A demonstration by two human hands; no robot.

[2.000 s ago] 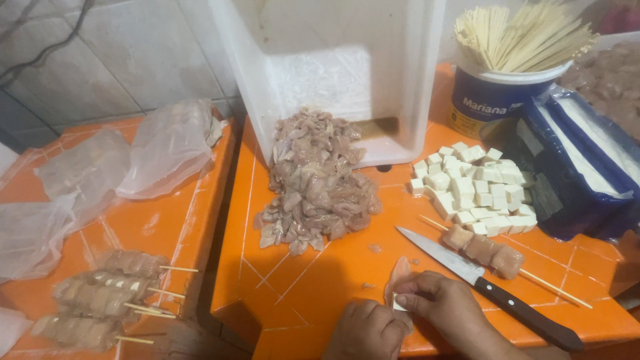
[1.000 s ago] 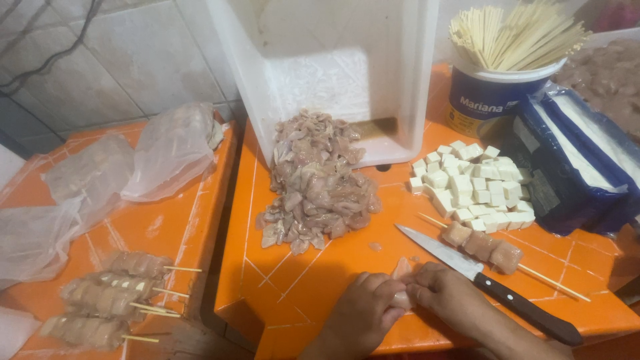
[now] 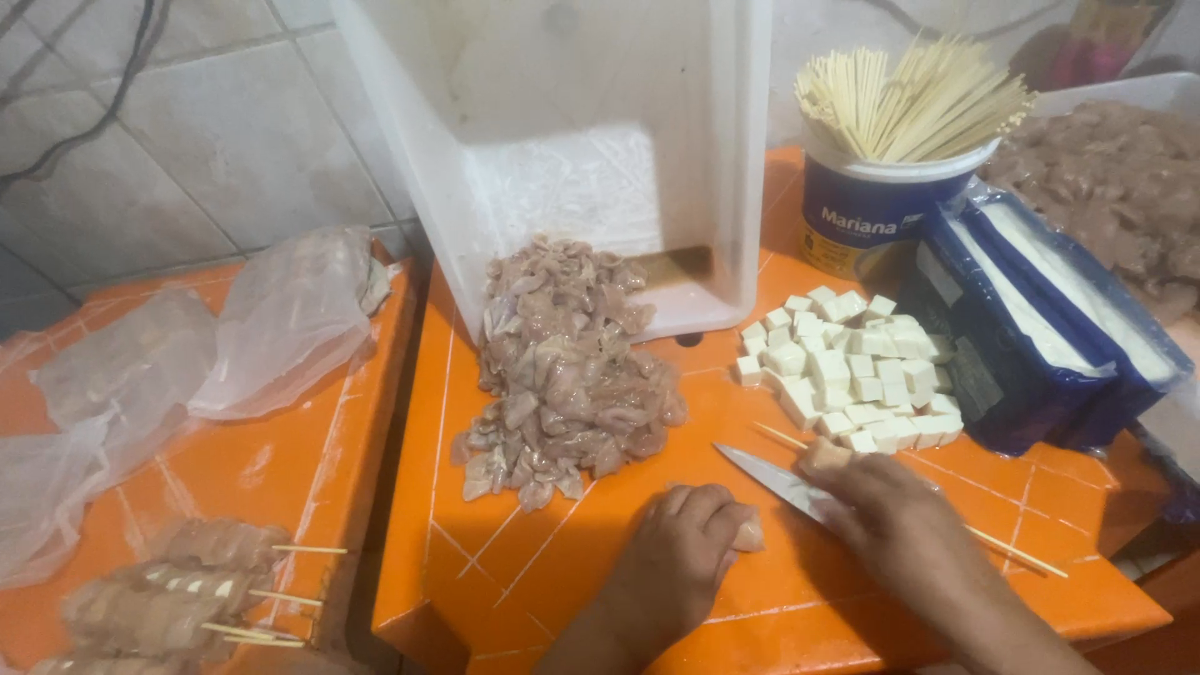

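My left hand (image 3: 682, 553) is closed around a small piece of raw meat (image 3: 748, 532) that shows past its fingers, low over the orange table. Beside the knife, my right hand (image 3: 881, 511) reaches over a wooden skewer (image 3: 1017, 551) threaded with meat; the hand hides most of that meat, and whether it grips the skewer cannot be told. The knife's blade (image 3: 771, 478) lies to the left of this hand, its handle hidden beneath. Raw meat strips (image 3: 581, 375) are heaped left of centre, partly in a tipped white bin. White cheese cubes (image 3: 853, 370) are piled behind my right hand.
A white plastic bin (image 3: 741, 187) stands at the back. Behind the cubes are a tub (image 3: 858, 220) of skewers and two blue packages (image 3: 1003, 328). More meat (image 3: 1106, 187) fills a container at right. Across a gap, the left table (image 3: 244, 478) holds finished skewers (image 3: 155, 600) and plastic-wrapped bundles (image 3: 291, 309).
My hands were together over the piece of meat. My right hand has moved away to the skewer beside the knife, while my left hand keeps the piece.
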